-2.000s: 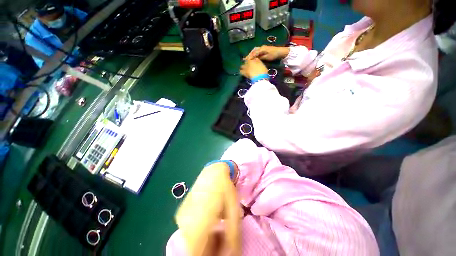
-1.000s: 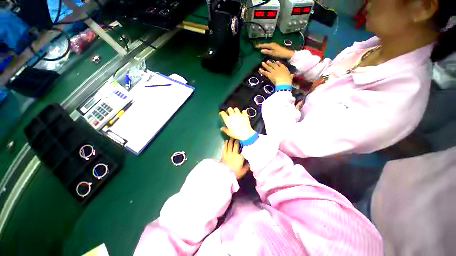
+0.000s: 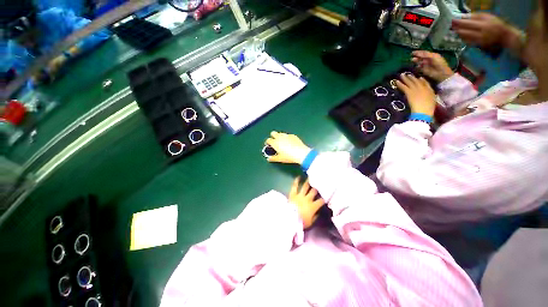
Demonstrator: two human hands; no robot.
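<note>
A round watch head [image 3: 268, 151] with a silvery rim lies at the green mat, partly covered by my right fingertips. My right hand [image 3: 289, 147], with a blue wrist band, has its fingertips closed on it. My left hand [image 3: 307, 202] is nearer my body, below my right hand, with fingers apart and nothing visible in it. A black compartment tray [image 3: 164, 99] left of the clipboard holds three watch heads at its near end.
A clipboard [image 3: 262, 91] with a calculator [image 3: 214, 78] and pen lies ahead. A yellow paper slip [image 3: 154, 227] lies left, beside another black tray [image 3: 72, 228] of watch heads. At right, a neighbour's hands are over a black tray [image 3: 354, 114]. A metal rail runs behind.
The view has turned left, showing the paper slip and near-left tray. My right hand has moved from beside the neighbour's tray to the loose watch head and taken hold of it.
</note>
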